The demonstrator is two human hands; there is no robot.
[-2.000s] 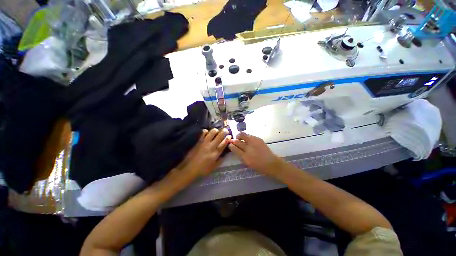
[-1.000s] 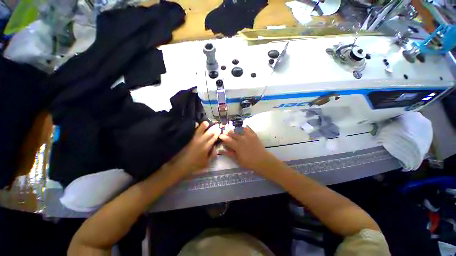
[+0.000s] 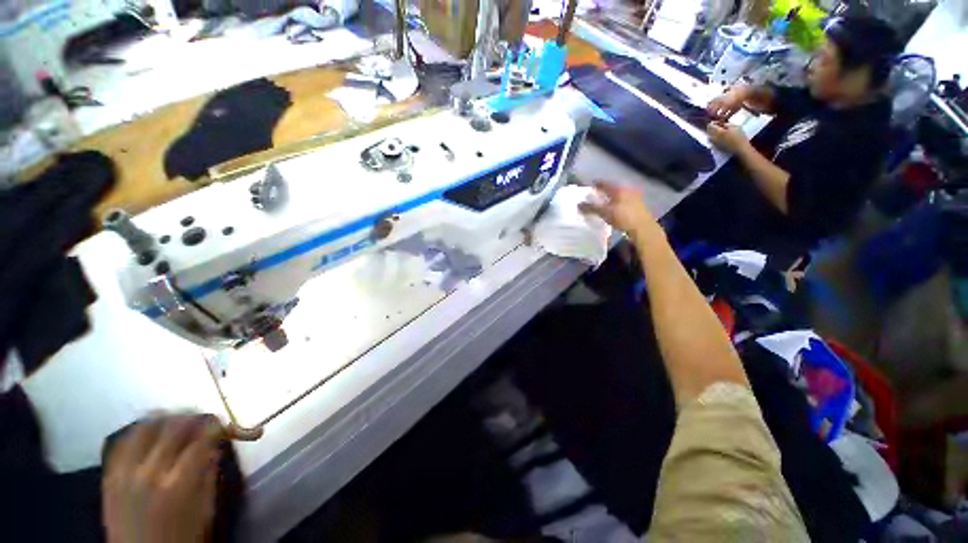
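My right hand [image 3: 618, 208] is stretched out to the stack of white pads [image 3: 570, 225] at the right end of the sewing machine [image 3: 350, 228]. Its fingers touch the pads' upper right edge; whether they grip one is unclear. My left hand [image 3: 161, 477], blurred, lies on the black garment [image 3: 225, 493] at the lower left, in front of the needle area. Its fingertips are hard to make out. The presser foot area [image 3: 260, 327] has no hand at it.
A black cut piece [image 3: 228, 125] lies on the brown board [image 3: 127, 212] behind the machine. Grey scraps [image 3: 441, 262] rest against the machine body. Another person [image 3: 812, 149] works at dark panels [image 3: 642, 127] on the right. A blue and red container [image 3: 828, 387] with cloth stands at lower right.
The view has swung to the right. My right hand has left the needle area and reached the white pads. My left hand has moved off the needle area with the black garment under it.
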